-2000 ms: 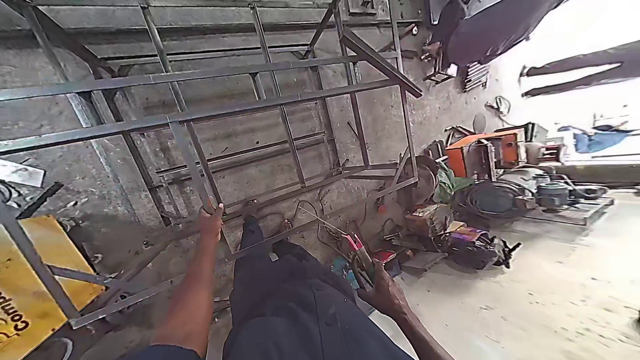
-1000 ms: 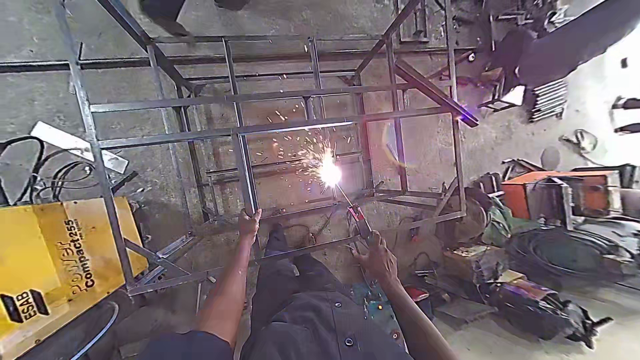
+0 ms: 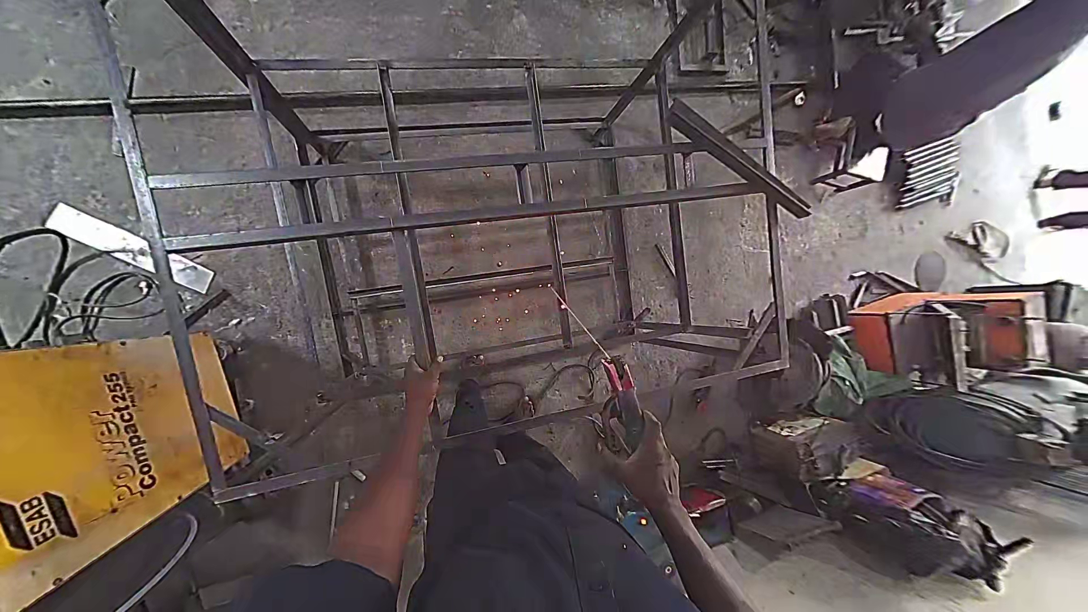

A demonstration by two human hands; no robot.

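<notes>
My left hand (image 3: 422, 378) is closed around the near end of a steel bar (image 3: 414, 297) that lies across the welded steel frame (image 3: 476, 217). In my right hand (image 3: 648, 463) is a welding electrode holder (image 3: 625, 395) with red jaws. A thin electrode (image 3: 582, 325) sticks out of it up and to the left, its tip over the inside of the frame. Small orange sparks hang in the air left of the tip. A short steel bar (image 3: 739, 157) rests slantwise on the frame's right part.
A yellow ESAB welding machine (image 3: 102, 442) stands at the left, with cables (image 3: 81, 289) behind it. Orange equipment (image 3: 943, 331), coiled cable (image 3: 943, 433) and a motor-like machine (image 3: 909, 527) lie at the right. Another person's dark-clothed limb (image 3: 977, 76) is at upper right.
A bright arc with flying sparks, present about a second ago, is gone; only scattered small sparks show. Two seconds ago there was no arc. My left hand has kept hold of the bar.
</notes>
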